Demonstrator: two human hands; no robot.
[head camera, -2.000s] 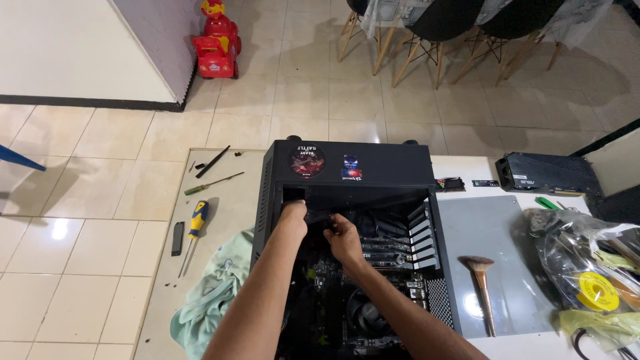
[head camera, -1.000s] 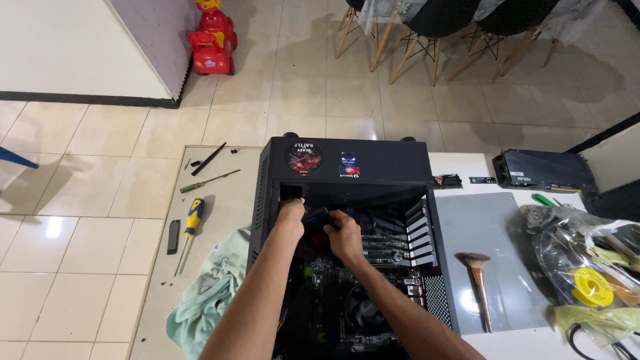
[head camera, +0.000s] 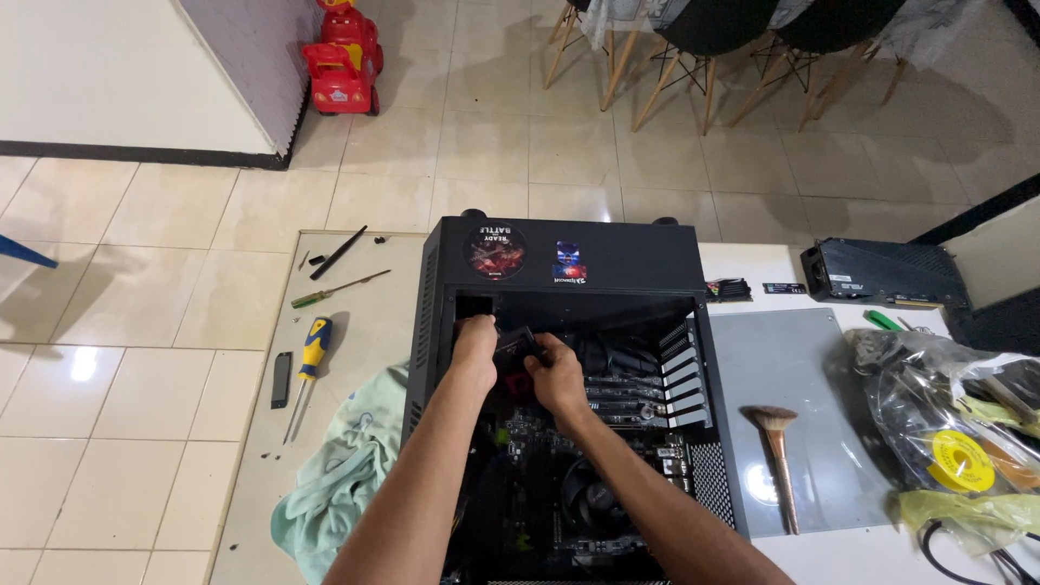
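Observation:
A black computer case (head camera: 569, 301) with stickers on its edge panel lies open on the table, showing a motherboard (head camera: 536, 439) and a round CPU cooler fan (head camera: 597, 496). My right hand (head camera: 559, 375) grips a flat black drive-like part (head camera: 513, 348) by its right end, inside the case. At the left end of that part is my left hand (head camera: 478, 345), close to a square opening in the case; its fingertips are partly hidden, so whether it grips the part is unclear.
Left of the case are a yellow-blue screwdriver (head camera: 315, 349), a green-handled screwdriver (head camera: 341, 288) and a crumpled cloth (head camera: 349, 479). To the right lie a makeup-type brush (head camera: 778, 463) on a grey panel (head camera: 812, 366), a graphics card (head camera: 881, 270) and plastic bags (head camera: 902, 406).
The flat black part shows more plainly between my hands and is tilted. My right hand has turned around its end. My left hand stays near the square opening.

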